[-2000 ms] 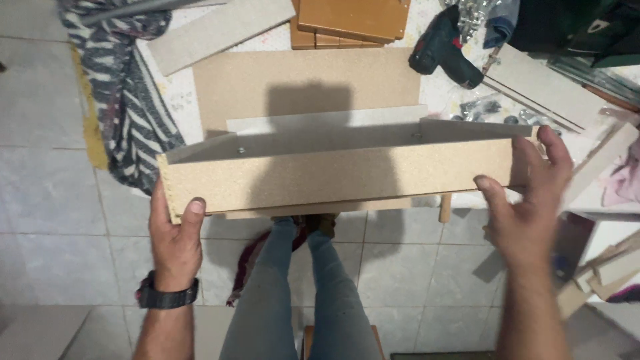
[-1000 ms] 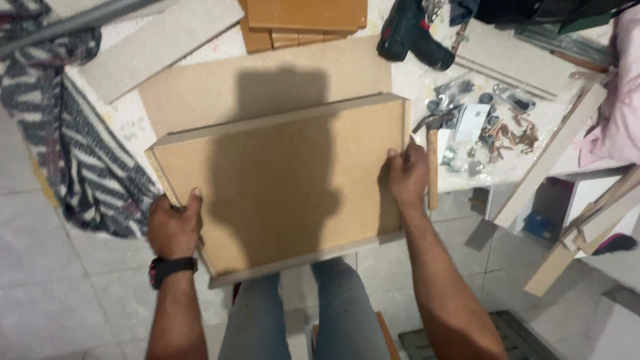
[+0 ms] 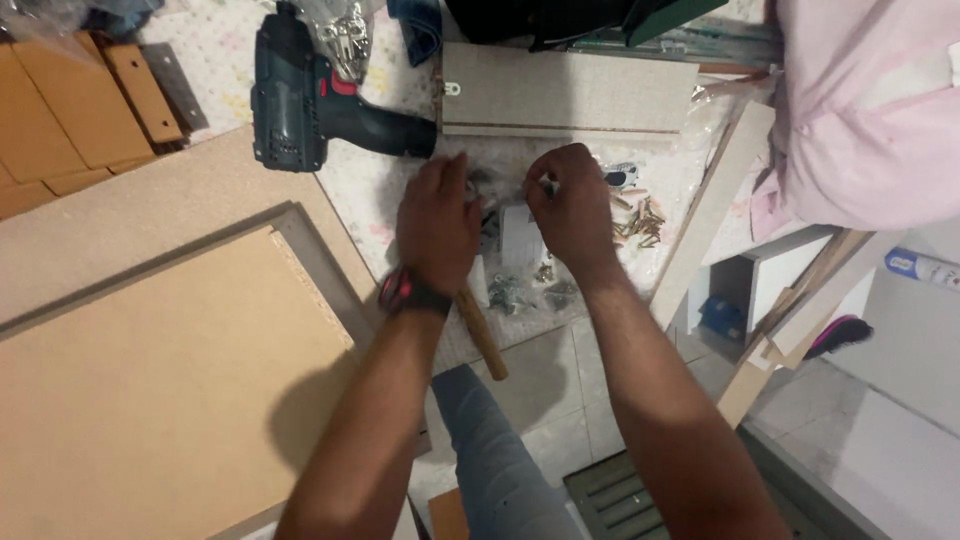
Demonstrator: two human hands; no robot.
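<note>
My left hand (image 3: pixel 439 225), with a dark watch on its wrist, is over the small hardware near the hammer; its fingers are close together and whether they hold anything is hidden. To its right my right hand (image 3: pixel 570 202) has thumb and index finger brought together above a white paper slip (image 3: pixel 520 236); what is between them is too small to tell. Screws (image 3: pixel 641 225) lie in a pile right of that hand. The wooden hammer handle (image 3: pixel 481 334) sticks out past the table edge below my left hand. At the left lies the drawer-like box (image 3: pixel 165 390), its flat panel up.
A cordless drill (image 3: pixel 300 112) lies upper left of my hands. Behind them is a grey board (image 3: pixel 562 90). Orange-brown boxes (image 3: pixel 67 112) are at upper left. A long board strip (image 3: pixel 712 210) and pink fabric (image 3: pixel 862 127) are at the right.
Both hands have let go of the box, which now lies on the table at the left. They have moved to the small hardware. The view has swung right.
</note>
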